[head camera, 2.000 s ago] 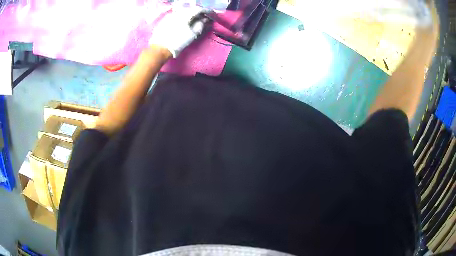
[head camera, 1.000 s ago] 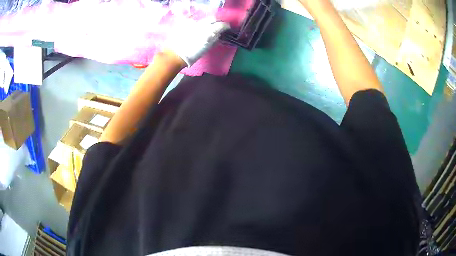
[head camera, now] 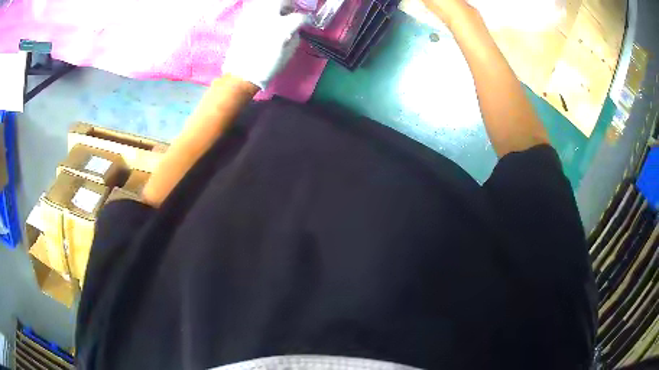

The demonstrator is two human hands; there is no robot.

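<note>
A fanned stack of black flat parts (head camera: 360, 37) lies at the top centre, over the edge of a pink sheet (head camera: 173, 47) and a green bench top (head camera: 426, 79). Shiny clear plastic (head camera: 326, 11) shows at its upper left. My left hand (head camera: 264, 45), in a white glove, is at the left side of the stack. Its fingertips are at the top edge beside the plastic, and their grip is unclear. My right forearm is bare and reaches up over the bench; my right hand is cut off by the top edge.
A tan cardboard sheet (head camera: 587, 69) lies on the bench at the upper right. Small brown cartons (head camera: 76, 191) with white labels stand on the floor at left. Blue plastic edges show at far left. A row of dark and tan sheets (head camera: 629, 267) stands at lower right.
My right arm swung inward from the far right to over the bench, its hand now at the top edge. My left hand has stayed by the black parts, moving slightly up. The view has shifted.
</note>
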